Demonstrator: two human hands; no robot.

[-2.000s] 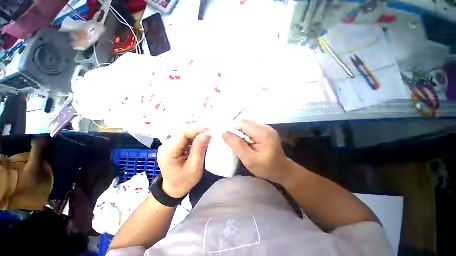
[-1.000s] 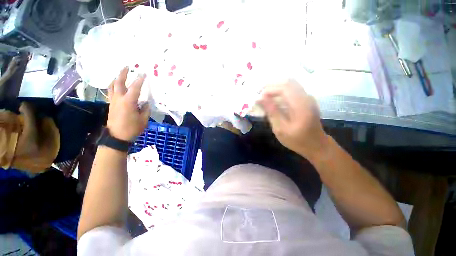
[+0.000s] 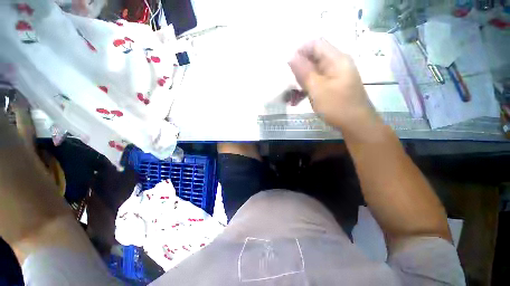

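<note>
Cherry-print fabric (image 3: 120, 70) hangs across the upper left and over the table's front edge. A small black square, seemingly a neck label (image 3: 183, 58), shows at its right edge. My left forearm runs up the left edge; the hand itself is hidden behind the cloth or cut off. My right hand (image 3: 330, 78) is above the white table, fingers curled and blurred. A small blurred dark-red thing (image 3: 294, 96) is just below its fingertips; I cannot tell if the hand holds it.
A measuring scale (image 3: 335, 124) runs along the table's front edge. Snips (image 3: 459, 82) and a pen (image 3: 435, 73) lie on paper at the right. A dark smartphone (image 3: 178, 17) is at the upper left. More cherry cloth (image 3: 168, 226) lies by the blue basket (image 3: 187, 177) below the table.
The cherry fabric has moved left, uncovering the white table. My left arm has moved to the far left and its hand has gone from sight. My right hand has risen a little.
</note>
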